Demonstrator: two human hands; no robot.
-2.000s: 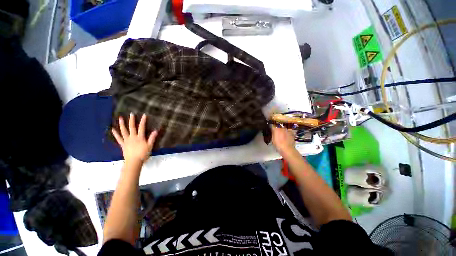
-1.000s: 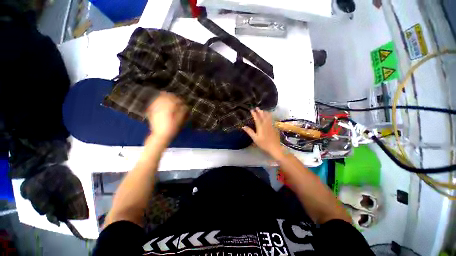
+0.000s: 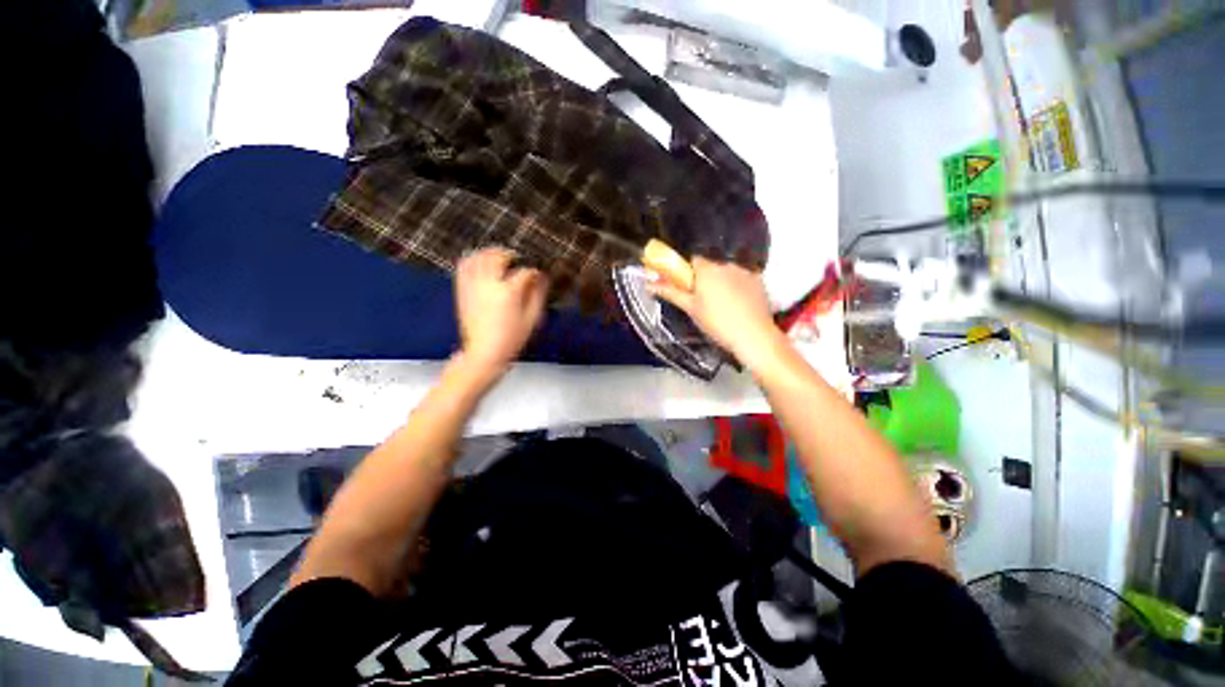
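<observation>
A dark plaid garment piece (image 3: pixel 517 175) lies across the upper part of a navy padded board (image 3: pixel 249 269) and over the white table behind it. My left hand (image 3: pixel 500 302) is at the garment's near edge with its fingers curled; it seems to pinch the cloth edge, though the fingertips are partly hidden. My right hand (image 3: pixel 712 298) is closed on the tan handle of the steam iron (image 3: pixel 661 322). The iron is tilted, with its silver soleplate edge showing, at the garment's right near edge over the board's right end.
A metal rest (image 3: pixel 880 336) stands at the table's right edge, with blurred hoses beyond. A metal plate (image 3: pixel 726 67) lies at the far edge. A dark strap (image 3: pixel 658 101) trails from the garment. Dark garments (image 3: pixel 67 175) and a plaid heap (image 3: pixel 101 523) are at left.
My right hand has left the garment, taken hold of the iron and brought it from the rest onto the board's right end. My left hand has moved slightly right along the cloth edge.
</observation>
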